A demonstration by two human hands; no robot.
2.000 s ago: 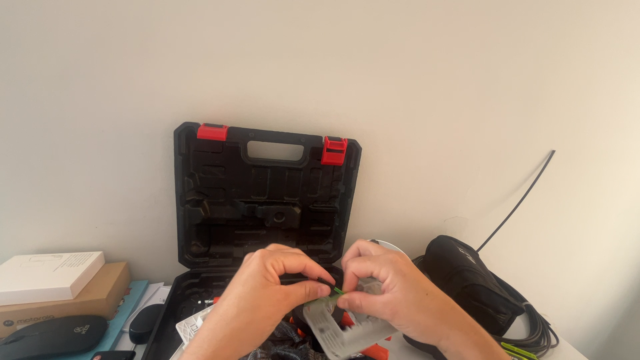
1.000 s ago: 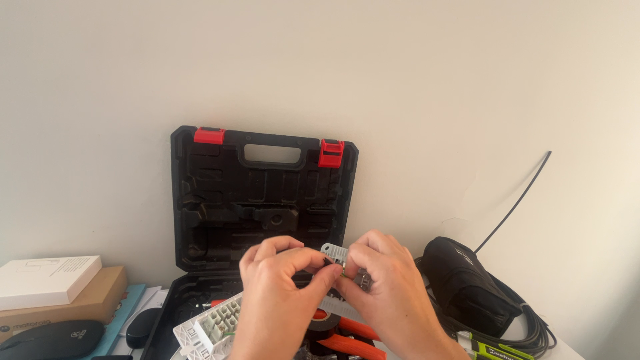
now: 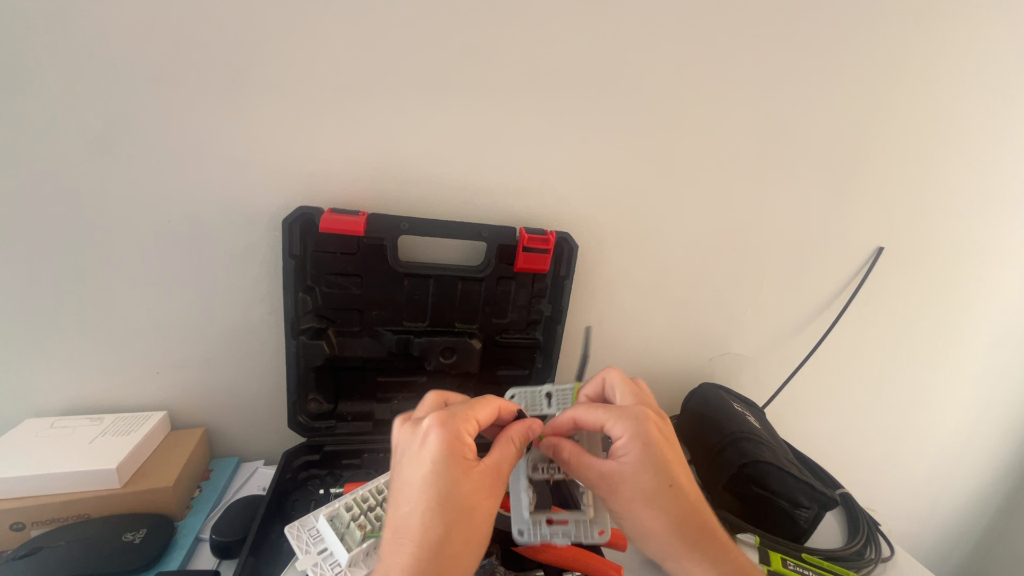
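My left hand (image 3: 460, 472) pinches a thin dark piece, seemingly a wire end, between thumb and forefinger. Close against it, my right hand (image 3: 620, 448) is closed on a grey plastic mounting frame (image 3: 560, 532) and a thin green-yellow wire by its fingertips. The frame stands nearly upright, with slots and fittings partly hidden by my fingers. A short dark wire end (image 3: 586, 352) sticks up above my right hand. Left of my left wrist lies a white plastic module (image 3: 348, 528) with rows of terminals.
Behind my hands an open black tool case (image 3: 432, 320) leans on the wall. Orange-handled tools (image 3: 568, 558) lie below the frame. At left are stacked boxes (image 3: 88, 452) and a black mouse (image 3: 92, 544); at right, a black pouch (image 3: 752, 464), coiled cable (image 3: 868, 520) and a green-black tool (image 3: 800, 560).
The grey frame, held flatter and lower two seconds ago, now stands upright between my hands. A dark wire end now shows above my right hand.
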